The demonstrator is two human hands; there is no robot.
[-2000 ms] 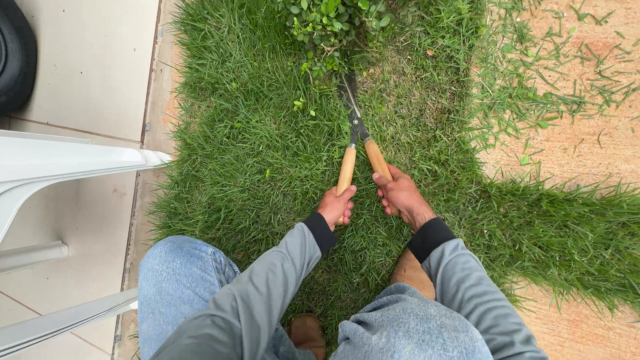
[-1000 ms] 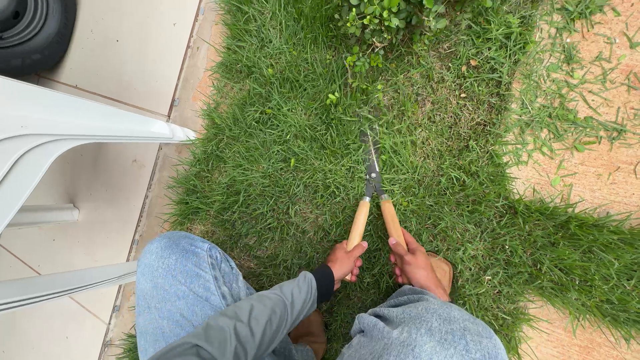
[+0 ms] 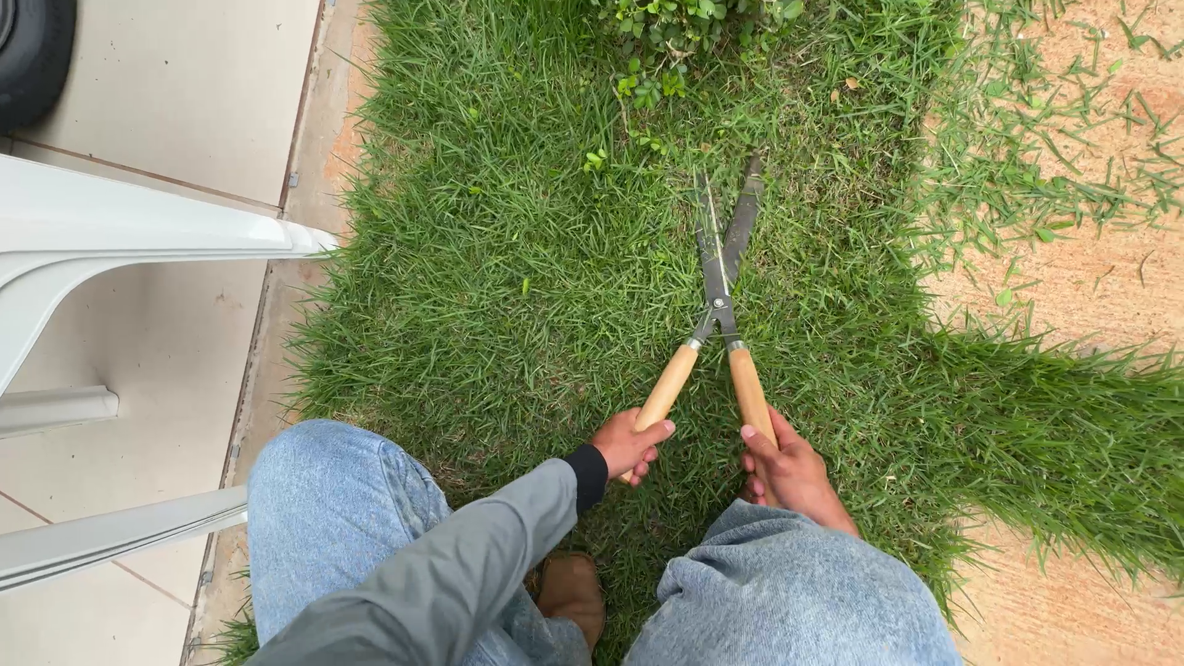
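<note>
Hedge shears [image 3: 718, 302] with dark metal blades and light wooden handles lie low over the green grass [image 3: 499, 277], blades pointing away from me and spread in a narrow V. My left hand [image 3: 633, 446] is wrapped around the left handle. Around the right handle is my right hand [image 3: 791, 467], its thumb along the wood. Beyond the blade tips stands a small leafy shrub [image 3: 694, 28] at the top edge. The blades touch or nearly touch the grass; their exact height is hard to tell.
White plastic chair legs [image 3: 166, 217] reach in from the left over pale floor tiles [image 3: 157, 342]. A black tire [image 3: 37, 65] sits at the upper left. Grass clippings [image 3: 1045, 157] lie on orange-toned paving [image 3: 1064, 287] at the right. My knees and a brown shoe [image 3: 571, 592] are below.
The shears have come back from the shrub's base toward me since the earliest frame. Their blades, close together one second ago, are now apart. Both hands stay on the handles.
</note>
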